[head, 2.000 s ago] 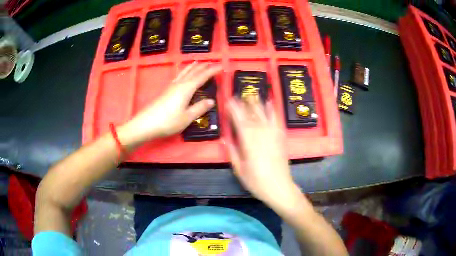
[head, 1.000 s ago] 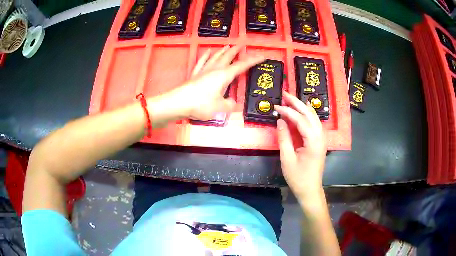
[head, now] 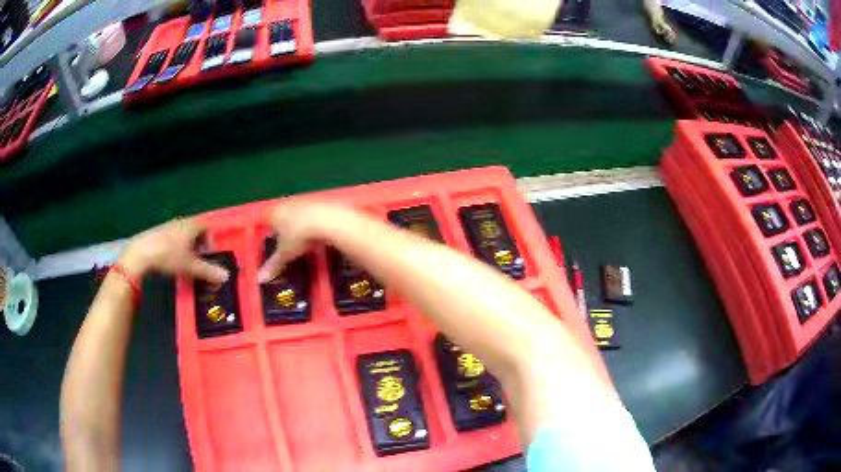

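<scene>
A red phone tray lies on the dark bench. Its upper row holds five closed black flip phones. My left hand, with a red string at the wrist, is at the upper end of the far-left phone. My right hand reaches across the tray, its fingers at the upper end of the second phone. Whether either hand grips is unclear. In the lower row, a third-pocket phone and a fourth-pocket phone show; my right arm hides most of the fifth pocket.
Right of the tray lie red pens, a small dark block and a gold-printed black piece. Stacked red trays with phones stand at right. Beyond the green strip, another tray holds phones. A round whitish object is at far left.
The view has tilted up, showing the far trays. Both hands have moved from the lower row to the upper row's left end. The lower third-pocket phone is now uncovered.
</scene>
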